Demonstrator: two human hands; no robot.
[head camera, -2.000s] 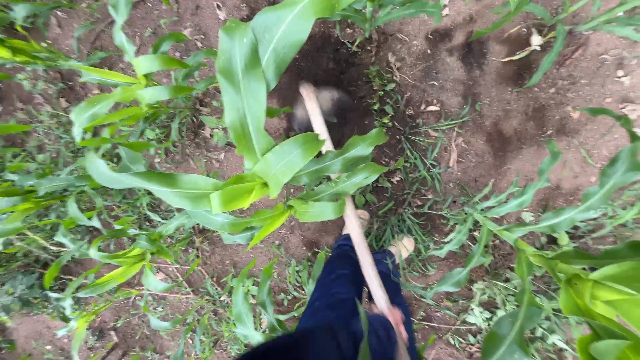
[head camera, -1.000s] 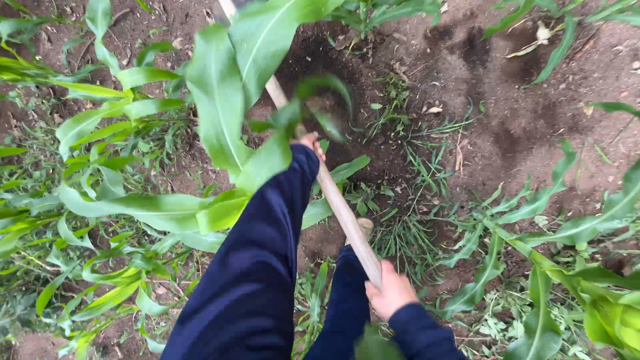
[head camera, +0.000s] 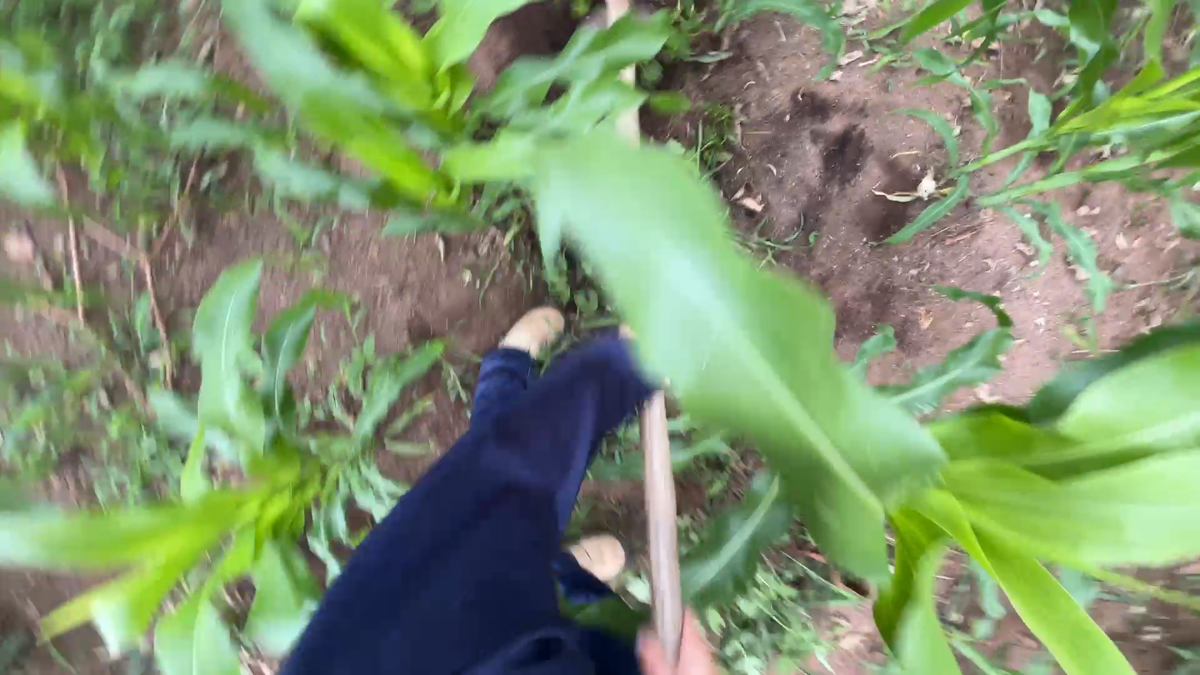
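A long wooden tool handle (head camera: 660, 525) runs from the bottom centre up to the top edge, passing behind a broad maize leaf (head camera: 741, 328). My right hand (head camera: 680, 649), blurred and partly cut off by the bottom edge, is closed around its lower part. My left arm, in a dark blue sleeve (head camera: 469, 516), reaches up to the handle. Only a sliver of my left hand (head camera: 626, 333) shows at the cuff, against the handle; the leaf hides the rest. The tool's head is out of view.
Maize plants (head camera: 272, 506) stand close on the left, with more leaves (head camera: 1059, 459) on the right. My light-coloured shoes (head camera: 532, 330) are on the ground among low weeds. Brown soil (head camera: 1012, 281) with dark hollows and dry bits lies at the upper right.
The view has shifted and turned. Two seconds ago a blurred tool head showed over dark soil; it is out of view now. The left hand, seen on the handle one second ago, is mostly hidden by a leaf.
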